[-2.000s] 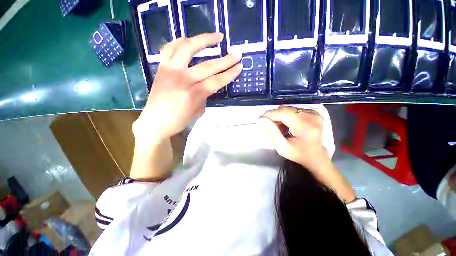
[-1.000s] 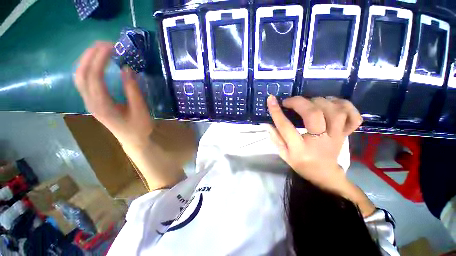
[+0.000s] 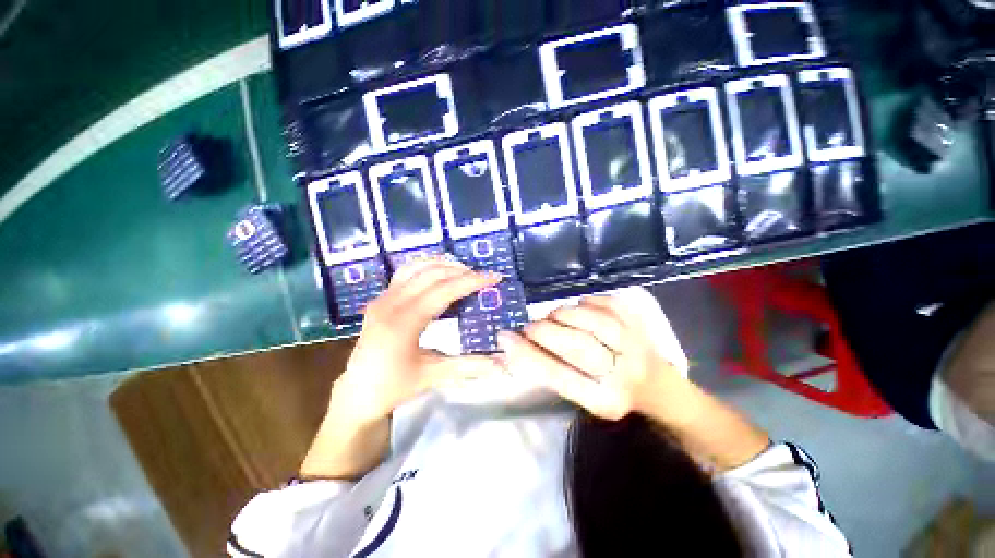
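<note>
A dark keypad [image 3: 490,316] with a ringed centre button is held between my two hands, just below the third housing from the left in the tray's front row. My left hand [image 3: 404,338] has its fingers at the keypad's left and top edge. My right hand [image 3: 595,354] touches its lower right corner. The black tray [image 3: 491,65] holds white-bordered housings. The leftmost front housing [image 3: 345,218] and the third one [image 3: 472,190] show key grids below their windows. My left fingers partly cover the second. The housings further right show shiny black there.
Keypad stacks [image 3: 258,238] lie left of the tray on the green table [image 3: 120,278], with another [image 3: 181,169] farther back. Dark parts lie right of the tray. A person in dark clothing [image 3: 900,316] is at the right, near a red stool [image 3: 791,343]. Brown cardboard [image 3: 207,436] stands below the table edge.
My left hand has moved right from the keypad stack to the front of the tray, and a loose keypad is now between both hands. The view has shifted to show more of the tray.
</note>
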